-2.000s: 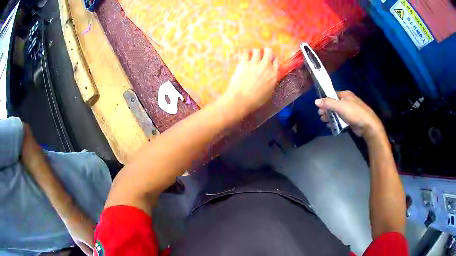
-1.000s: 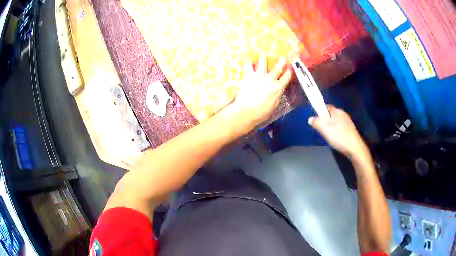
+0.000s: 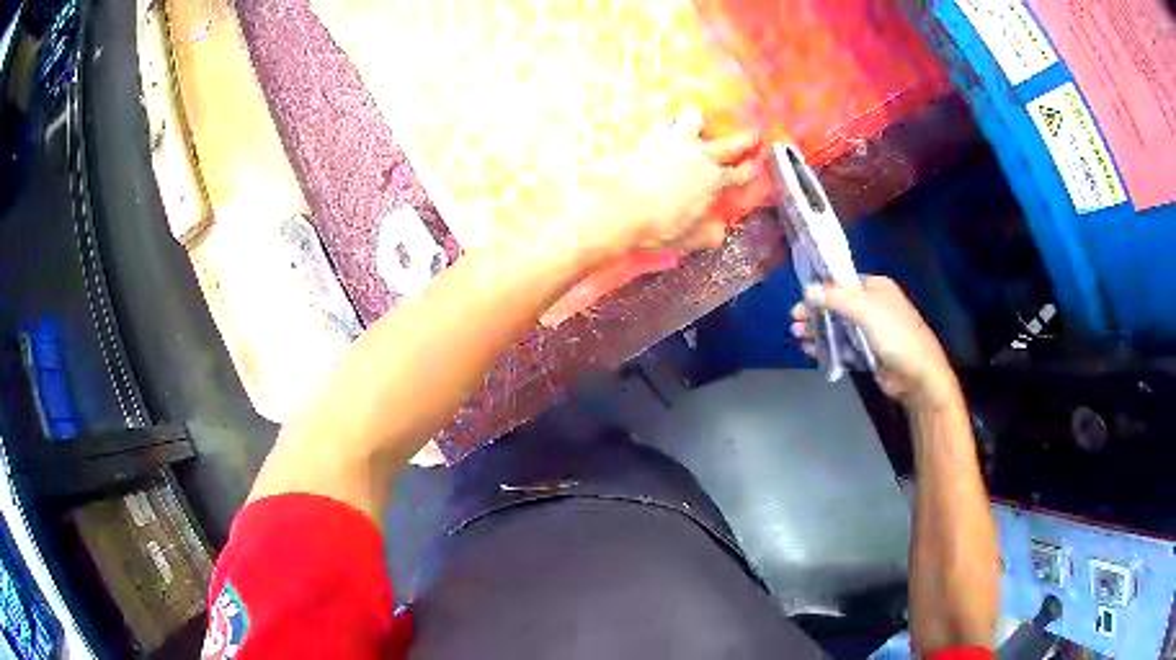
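The orange-red fabric stack lies on the maroon cutting board, its left part washed out by glare. My left hand lies at the stack's near edge, fingers bent over the edge; glare hides part of it, and whether it pinches the layers is hard to tell. My right hand is closed around the handles of a silver-white hand stapler. The stapler's slotted end is at the stack's near edge, just right of my left fingers.
A white ring scrap lies on the board's left part. A worn wooden table edge runs beyond it. The blue press body with labels stands at right, a control panel at lower right.
The stapler's handles now look spread apart, where they looked closed a second ago. My left fingers have curled at the stack's edge. The person at left has gone from view since the first frame.
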